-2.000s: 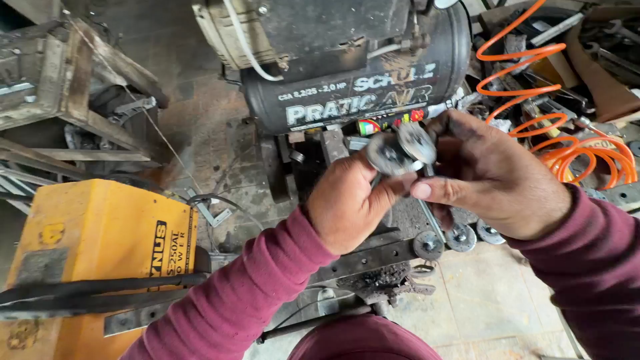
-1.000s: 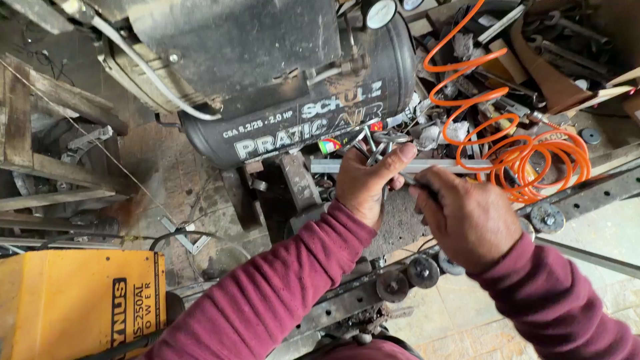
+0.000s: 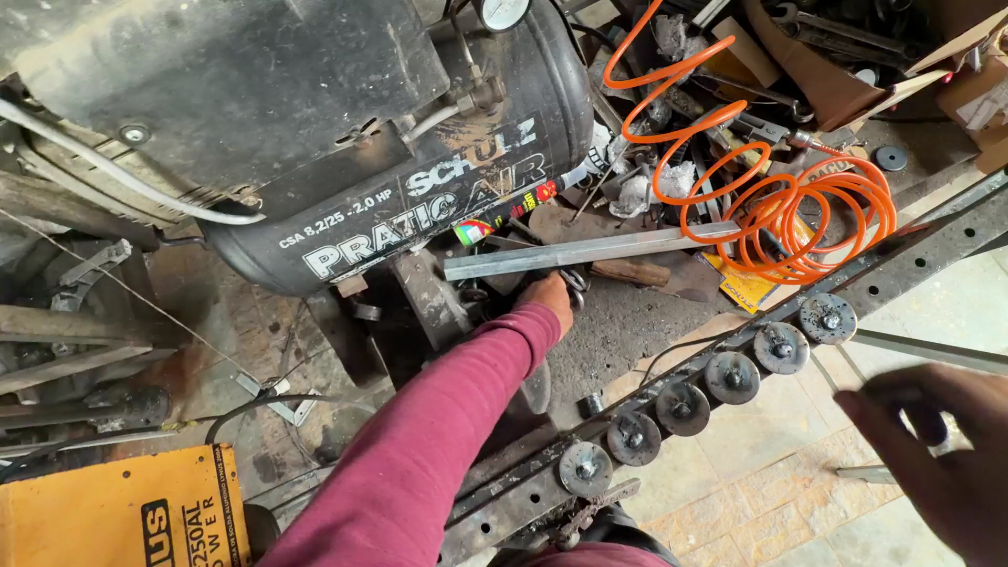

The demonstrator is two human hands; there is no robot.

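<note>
My left hand (image 3: 550, 301) reaches down to the bench just below a square metal tube (image 3: 583, 250). Its fingertips are hidden among small metal rings (image 3: 576, 285), so its hold on them cannot be told. At the lower right my right hand (image 3: 937, 449) hangs in the air, blurred, fingers curved apart, nothing seen in it. Between the hands, several round metal discs with bolts at their centres (image 3: 732, 378) stand in a row along a perforated steel angle bar (image 3: 894, 272). A short dark cylinder (image 3: 591, 405) lies beside the bar.
A black air compressor tank (image 3: 472, 181) stands at the upper left. A coiled orange air hose (image 3: 835, 228) lies right of the tube, near a cardboard box of wrenches (image 3: 850, 87). A yellow welding machine (image 3: 102, 504) is at the lower left. A wooden piece (image 3: 630, 272) lies beneath the tube.
My hands were together over the bench; now they are far apart, the left down by the tube and the right off to the lower right. The view has moved closer to the bench.
</note>
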